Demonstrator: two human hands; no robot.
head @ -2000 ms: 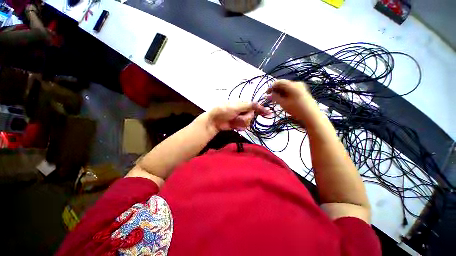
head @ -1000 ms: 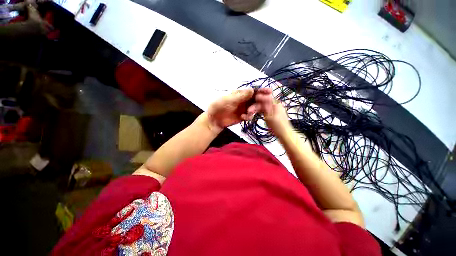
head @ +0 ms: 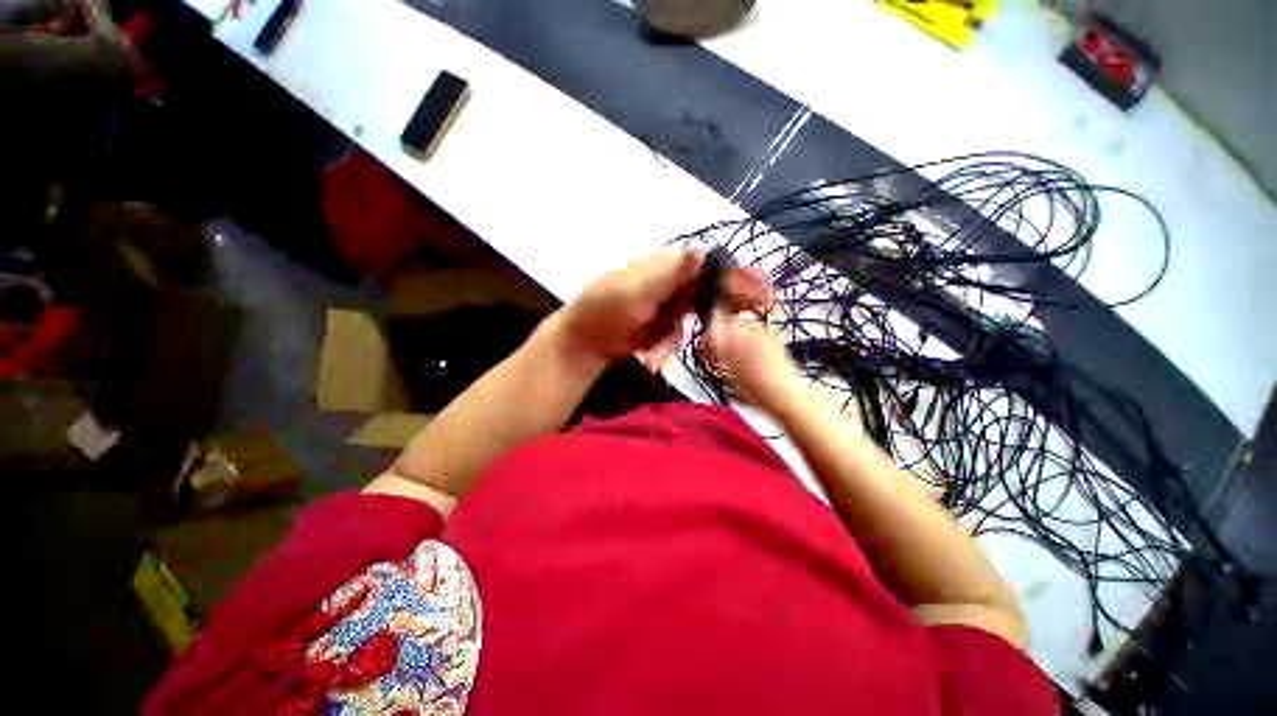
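A coiled black cable bundle point(head: 712, 284) is held upright between my two hands at the near edge of the white bench. My left hand point(head: 637, 305) is closed around its left side. My right hand point(head: 745, 319) grips its right side, with the fingers bent and slightly blurred. The fingers hide much of the bundle, and I cannot make out a tie on it. A loose tangled pile of thin black cables point(head: 966, 378) lies on the bench just right of my hands, with wide loops at the back and connector ends at the far right.
Short black ties point(head: 686, 136) lie on the grey strip point(head: 588, 77). A smartphone point(head: 436, 115) lies at the bench's left. A round bowl point(head: 696, 11), a yellow item point(head: 945, 14) and a red-and-black box point(head: 1109, 63) stand farther back. An open carton point(head: 353, 361) is on the floor at left.
My hands were apart with loose loops two seconds ago. They have come together, and a compact dark bundle now shows between them.
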